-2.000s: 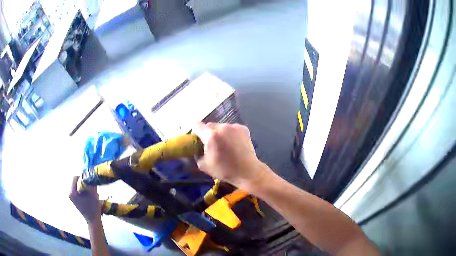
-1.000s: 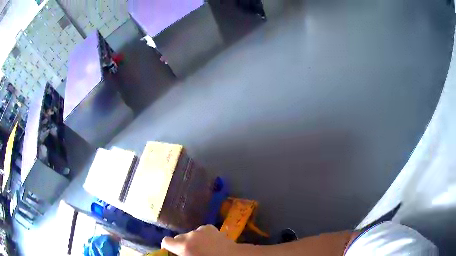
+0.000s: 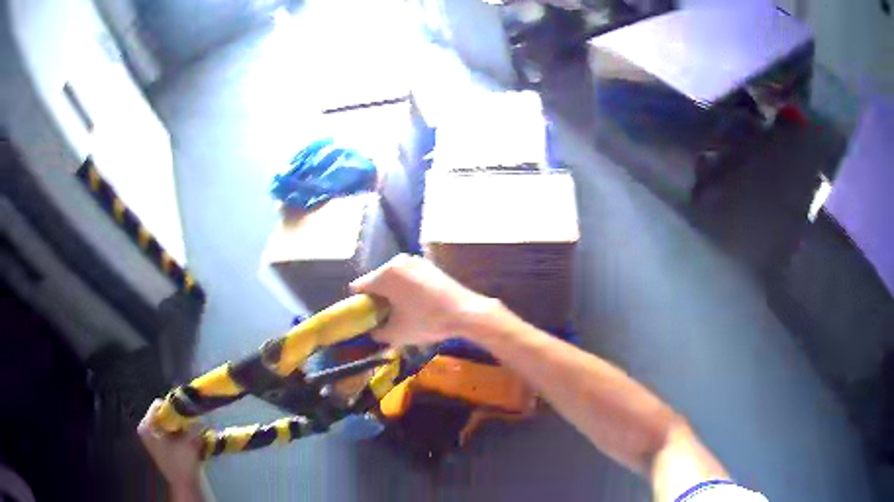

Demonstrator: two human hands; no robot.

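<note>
The pallet truck handle [image 3: 319, 333], a loop wrapped in yellow-and-black striped tape, is tilted across the lower left. My right hand [image 3: 422, 302] is closed around its upper right end. My left hand [image 3: 172, 446] is closed around its lower left end and is partly cut off by the shadow and picture edge. The orange pallet truck body [image 3: 456, 384] is low behind the handle. Beyond it stand brown cardboard cartons [image 3: 500, 211] on the right and another carton [image 3: 319, 235] on the left, with a crumpled blue plastic bag [image 3: 323, 175] on top.
A grey floor [image 3: 667, 343] extends to the right of the load. Purple-topped benches [image 3: 706, 49] stand at the upper right. At the left is a white wall or door edge with a black-and-yellow strip [image 3: 137, 230]. Strong glare hides the far end of the load.
The view has swung from benches and open floor to the load straight ahead. The handle and my left hand are in the picture again. The striped edge now shows at the left.
</note>
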